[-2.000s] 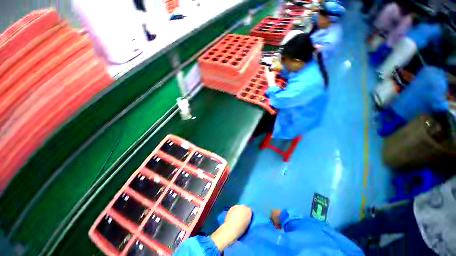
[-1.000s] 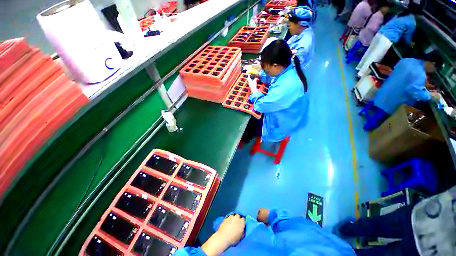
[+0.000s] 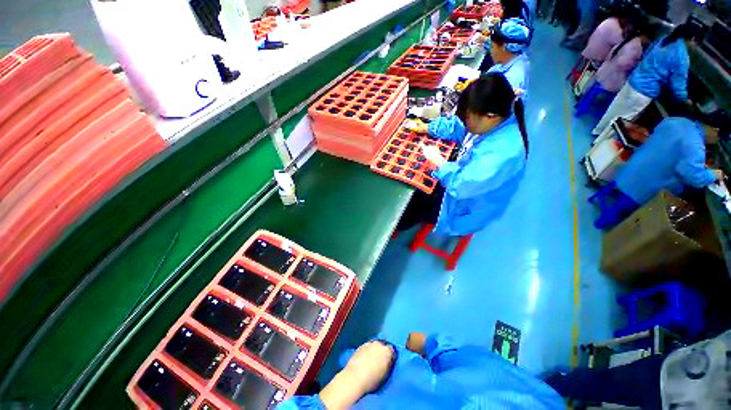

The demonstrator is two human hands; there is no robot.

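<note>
A red foam tray (image 3: 282, 281) lies on the dark green bench at the lower left, on top of other red layers. Its pockets, in two rows, hold flat black glossy phone units (image 3: 276, 349) with small white or silver details at one end. My left hand (image 3: 369, 365) is bare and curled against the front of my blue smock, right of the tray and not touching it; its fingertips are hidden. My right hand (image 3: 416, 343) shows only as a small part beyond the blue sleeve, close to the left hand. No phone unit shows in either hand.
Thick red foam trays (image 3: 72, 152) are stacked at the left. A white appliance (image 3: 156, 56) stands on the shelf. A white-wrapped fixture (image 3: 285, 187) is on the rail. A seated worker (image 3: 481, 168) handles a small-pocket tray (image 3: 409, 158) beside a tall tray stack (image 3: 361, 108).
The view has shifted and steadied. My hands remain near my smock and the tray's units look unchanged. The seated worker's hands have moved apart over the small-pocket tray.
</note>
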